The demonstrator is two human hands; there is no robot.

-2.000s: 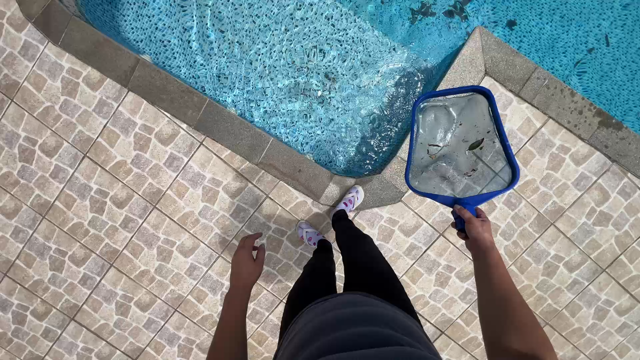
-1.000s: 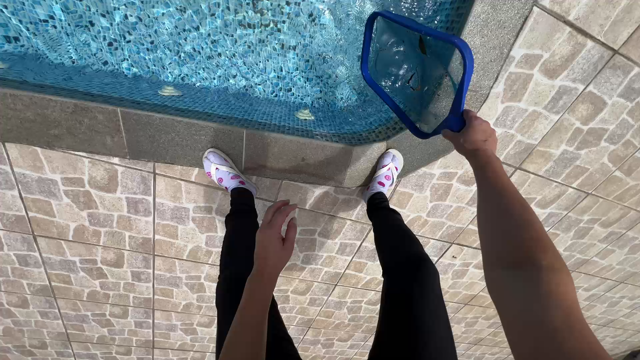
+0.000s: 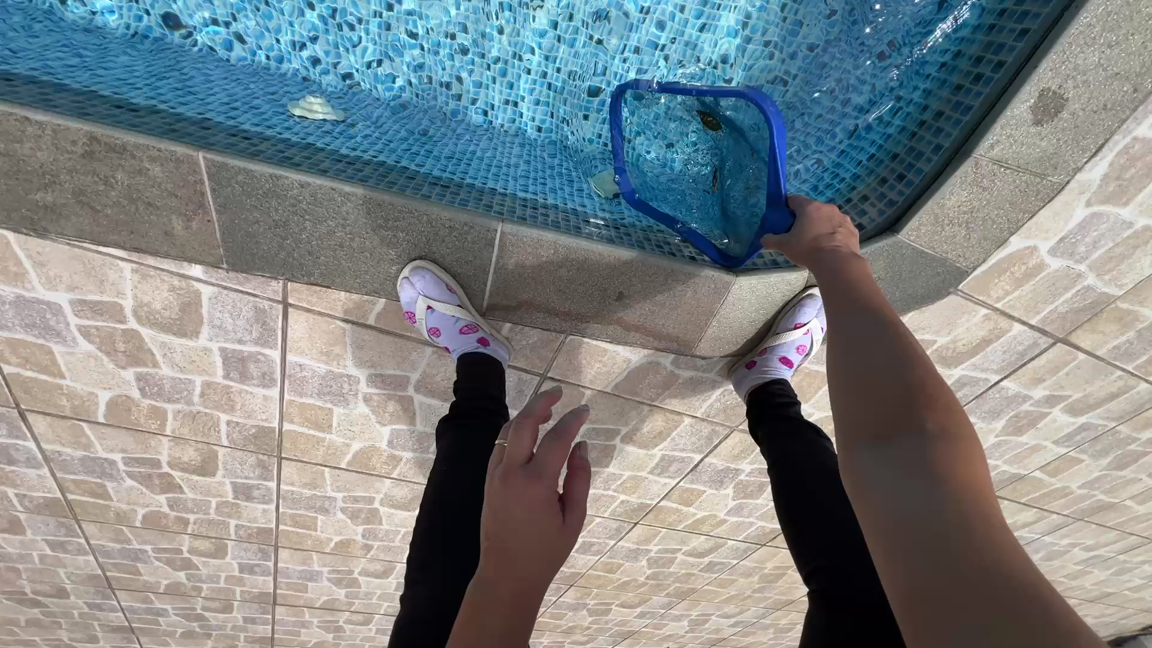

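Note:
My right hand [image 3: 817, 236] grips the short blue handle of a pool skimmer net [image 3: 776, 157]. Its blue plastic frame lies at the water of the pool [image 3: 468, 81], just inside the rim, with its far part toward the pool's middle. Inside the frame, a dark leaf [image 3: 710, 120] and a smaller brownish bit [image 3: 715, 180] show against the mesh. My left hand [image 3: 537, 490] hangs over the paving in front of my left leg, fingers apart, a ring on one finger, holding nothing.
A grey stone coping [image 3: 603, 279] borders the pool and bends at the right. My feet in patterned socks and flip-flops [image 3: 454, 315] stand at its edge on stone-patterned tiles [image 3: 198, 360]. Pale light fittings [image 3: 315, 108] show on the pool wall.
Two seconds ago the skimmer net was over the paving; now it is at the water, held in my right hand throughout. My feet have moved apart along the coping. The view has shifted.

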